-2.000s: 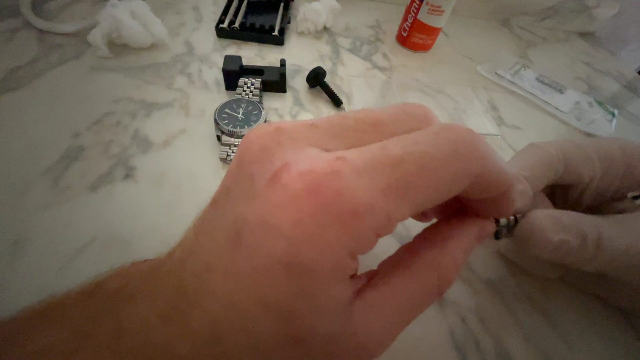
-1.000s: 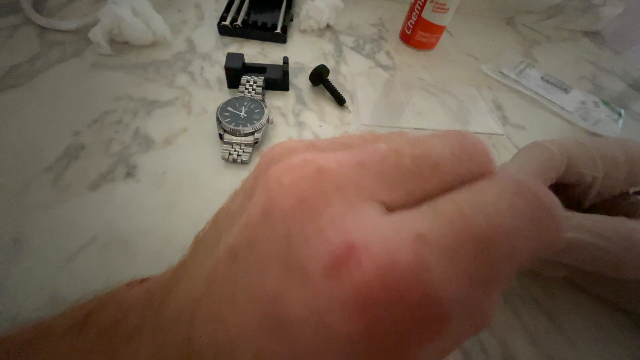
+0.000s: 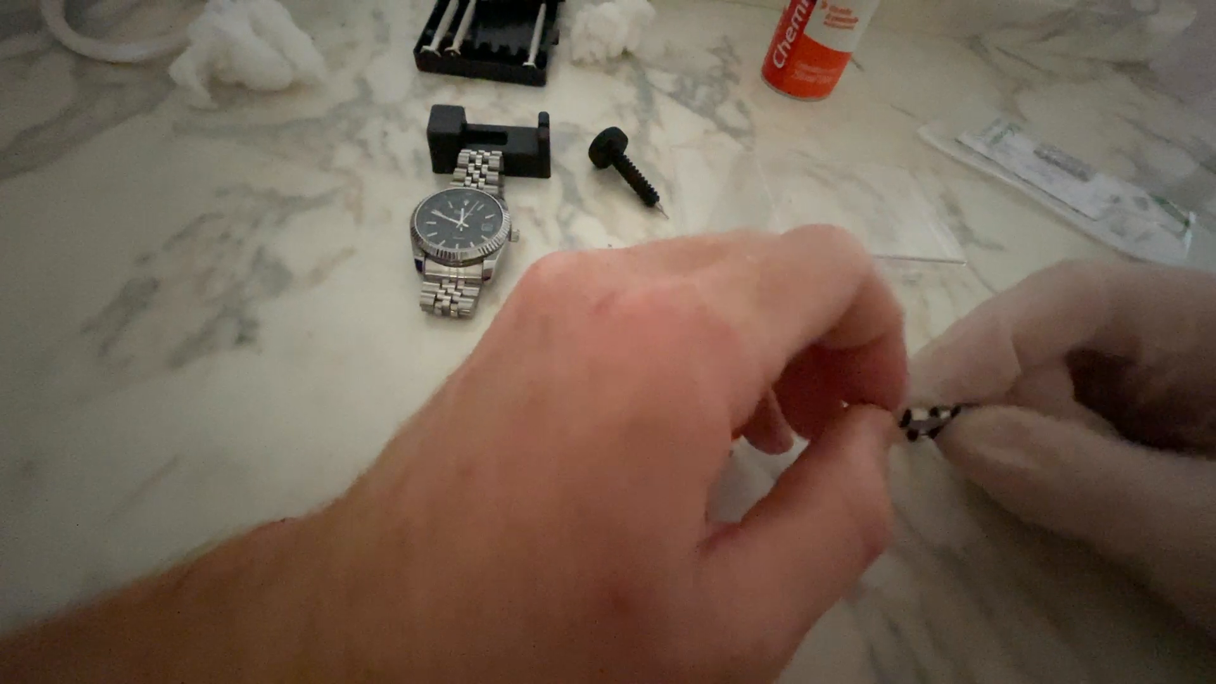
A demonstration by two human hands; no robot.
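My left hand (image 3: pixel 646 408), ungloved, has its thumb and index fingertip pinched against the left end of a small metal watch link (image 3: pixel 929 420); whether it grips the link or something finer there I cannot tell. The right hand (image 3: pixel 1073 418) wears a pale glove and holds the link between thumb and finger. A wristwatch (image 3: pixel 462 225) with a dark dial and steel bracelet lies beyond my left hand. Its upper bracelet end rests against a black link-removal holder (image 3: pixel 503 147). A black threaded pin-pusher screw (image 3: pixel 627 171) lies to the right of the holder.
At the back are a black tray (image 3: pixel 484 68) with several metal pins or tools, white cotton wads (image 3: pixel 249 52) (image 3: pixel 613 27) and a red-and-white can (image 3: pixel 807 57). A clear plastic bag (image 3: pixel 912 242) and a packaged item (image 3: pixel 1073 185) lie on the marble surface at right.
The fingers of my left hand hid the link one second ago; they have since drawn back and it shows again. The watch, holder and screw lie as before.
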